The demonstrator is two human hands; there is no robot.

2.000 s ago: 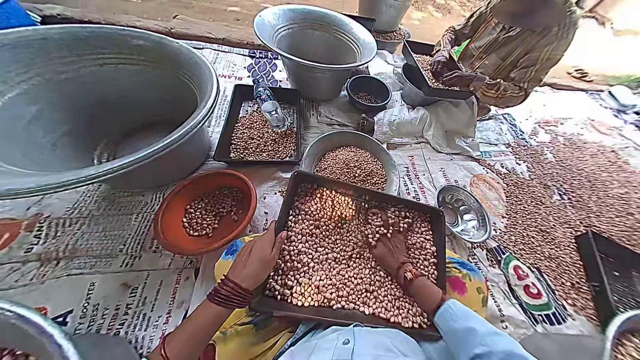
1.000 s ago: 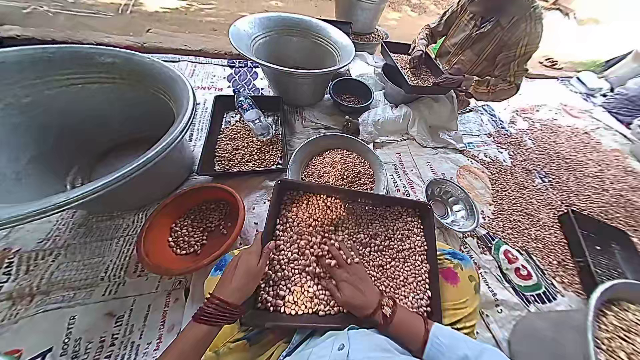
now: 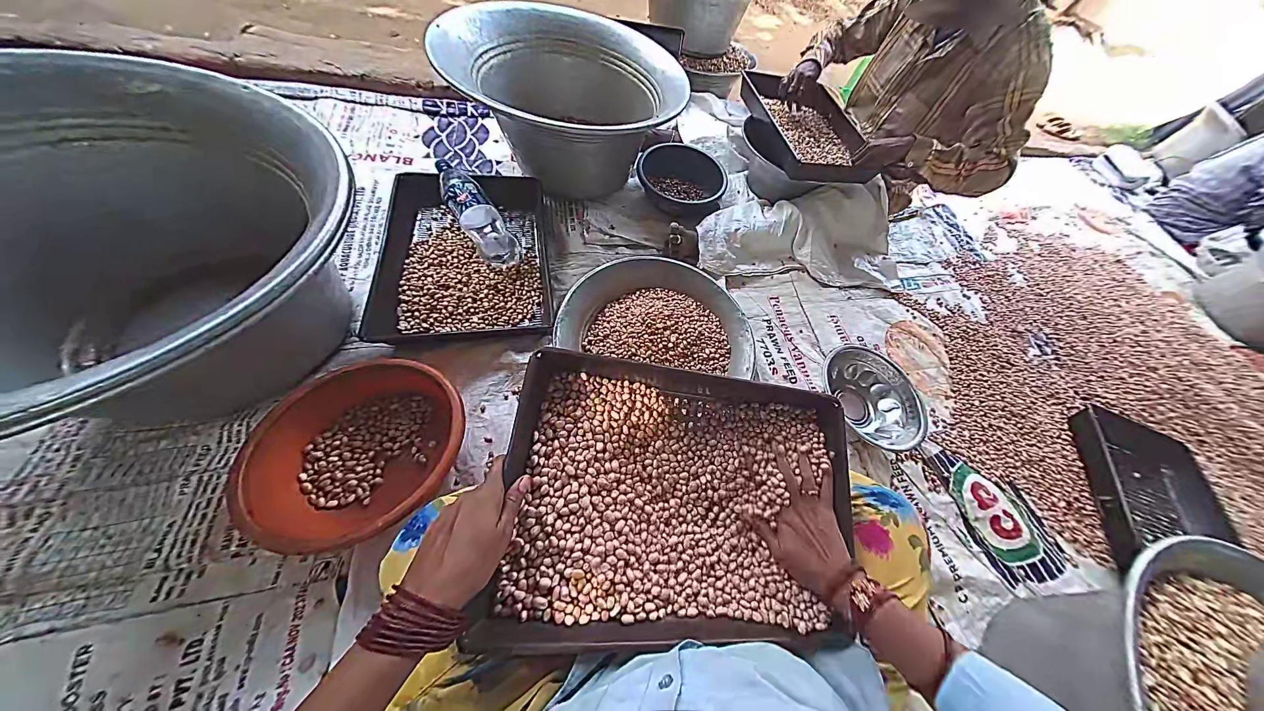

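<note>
A black rectangular tray point(image 3: 681, 632) full of pale brown nuts or seeds point(image 3: 642, 494) rests on my lap. My left hand point(image 3: 469, 538) grips its left wall, with the thumb over the rim. Inside the tray at the right, my right hand point(image 3: 805, 528) lies palm down on the nuts, fingers spread and partly among them. Left of the tray is an orange-red bowl point(image 3: 267, 494) with some nuts in it. Just beyond the tray stands a metal basin point(image 3: 583, 306) of smaller, redder nuts. An empty-looking steel bowl point(image 3: 874, 395) sits to the right.
Large metal tubs point(image 3: 326, 257) point(image 3: 563, 148) stand left and ahead. A second black tray point(image 3: 380, 286) holds nuts and a plastic bottle point(image 3: 479, 217). Nuts point(image 3: 1106, 375) cover the sheet at right, near another black tray point(image 3: 1145, 484) and a nut-filled basin point(image 3: 1136, 612). A person point(image 3: 948, 89) handles a tray ahead.
My right hand has moved from the middle of the tray to its right side over the last second. My left hand stays at the tray's left wall.
</note>
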